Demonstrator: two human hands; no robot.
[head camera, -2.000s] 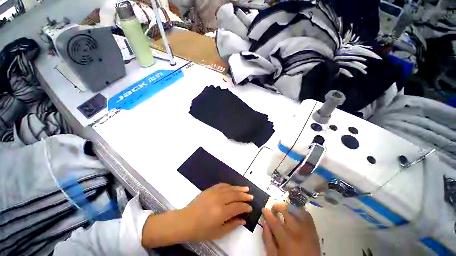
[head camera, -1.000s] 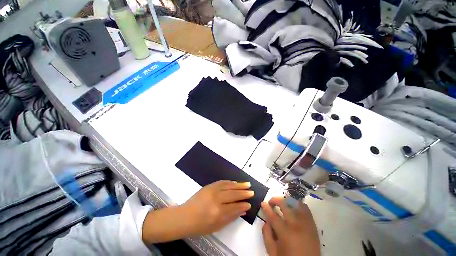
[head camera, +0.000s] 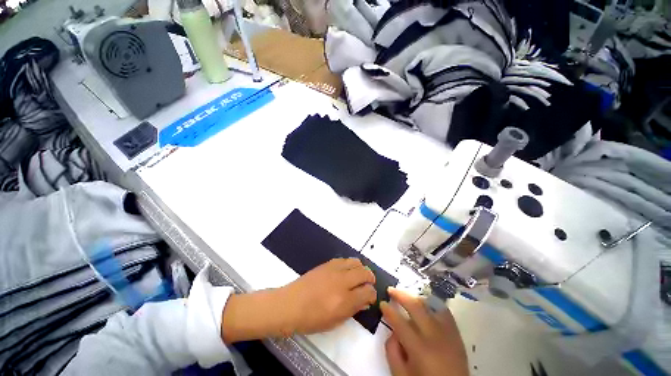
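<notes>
A plain black band piece (head camera: 305, 241) lies flat on the white table, its right end beside the presser foot (head camera: 413, 266). My left hand (head camera: 335, 294) rests on top of the band with fingers bent, pressing it down. My right hand (head camera: 425, 334) is at the band's right edge, close below the needle area, its fingertips touching the edge. Whether its fingers pinch the cloth is hard to tell. A fanned stack of black pieces (head camera: 344, 161) lies behind the band. The sewing machine head (head camera: 544, 220) stands at the right.
A grey machine head (head camera: 138, 67) and a pale green bottle (head camera: 204, 45) stand at the far left. Grey-white and black bundles (head camera: 441, 62) are heaped behind the table. A panel bundle (head camera: 62, 257) lies at left. A dark pointed tool (head camera: 538, 369) shows at the bottom edge.
The view has shifted slightly. My left hand's fingers are more curled on the band. My right hand stays by the needle, its fingers slightly moved. The band has hardly moved.
</notes>
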